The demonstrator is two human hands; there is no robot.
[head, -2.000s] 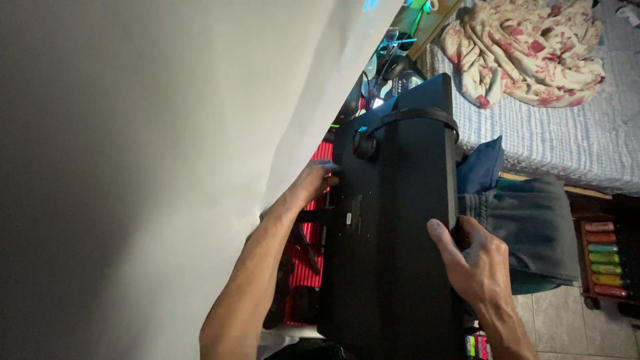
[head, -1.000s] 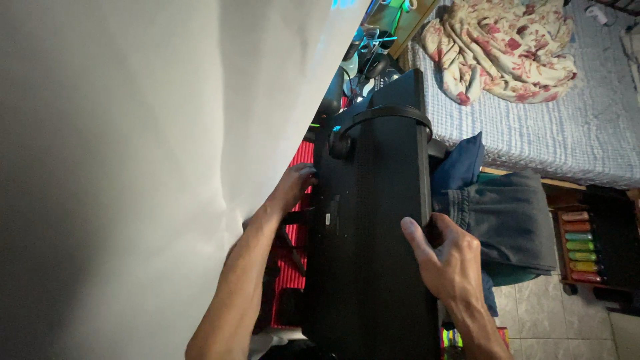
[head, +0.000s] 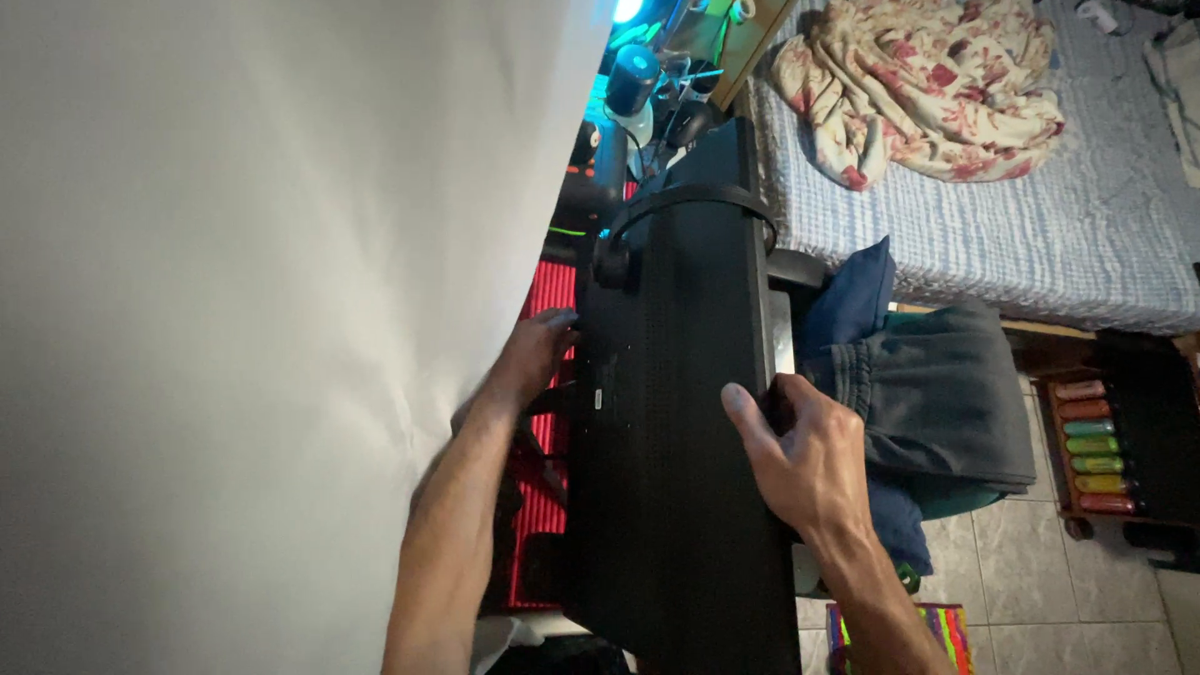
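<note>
A large black flat panel (head: 684, 375), seemingly the back of a monitor, stands on edge in the middle of the view. My right hand (head: 811, 450) grips its right edge, thumb on the rear face and fingers curled over the far side. My left hand (head: 544, 352) reaches to the panel's left edge; its fingertips are partly hidden there, so its hold cannot be told. Black headphones (head: 698, 194) hang across the panel's upper part. Behind the left edge shows a red ribbed surface (head: 553, 291) with dark stand parts.
A pale wall or sheet (head: 234, 328) fills the left. A bed (head: 937, 225) with a floral cloth (head: 919, 84) lies upper right. Folded dark clothes (head: 947, 403) rest beside the panel. A rack (head: 1078, 441) of colourful rolled items stands right. Lit desk objects (head: 633, 80) sit at the top.
The view has shifted somewhat. Both hands stay at the edges of the panel, and more of the lit desk objects shows beyond its top.
</note>
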